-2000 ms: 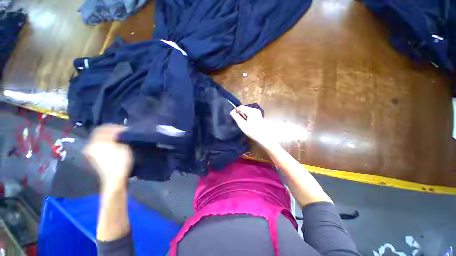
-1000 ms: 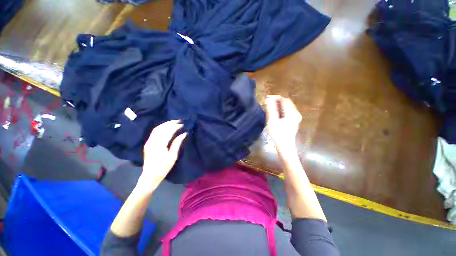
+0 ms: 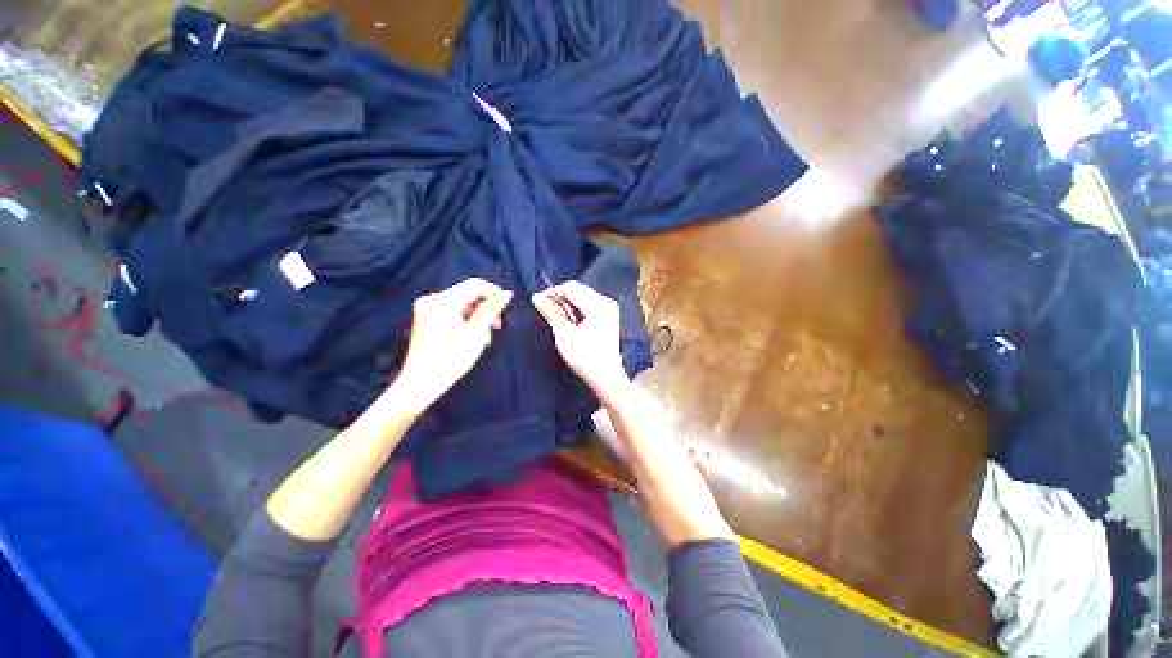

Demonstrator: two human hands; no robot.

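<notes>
A bundle of navy garments (image 3: 296, 167) lies on the table and hangs over its front edge. A narrow white tie (image 3: 491, 113) is round its gathered middle. My left hand (image 3: 450, 341) is on the bundle with thumb and forefinger pinched at a fold of the cloth; any thread there is too fine to see. My right hand (image 3: 585, 337) is just right of it, fingers curled round the small thread snips (image 3: 545, 279), mostly hidden, with only a thin tip showing. The two hands' fingertips nearly meet but stay apart. White labels (image 3: 297, 270) show on the cloth.
The shiny brown table (image 3: 797, 373) has a yellow-taped edge (image 3: 848, 594). Another navy pile (image 3: 1028, 309) and a pale cloth (image 3: 1044, 559) lie at the right. A blue bin (image 3: 103, 527) stands at lower left on the grey floor with red scraps. I wear a magenta apron (image 3: 495, 540).
My right hand has moved left from beside the bundle onto the cloth, close to my left hand. My left hand has closed from a spread pose. The view has shifted right.
</notes>
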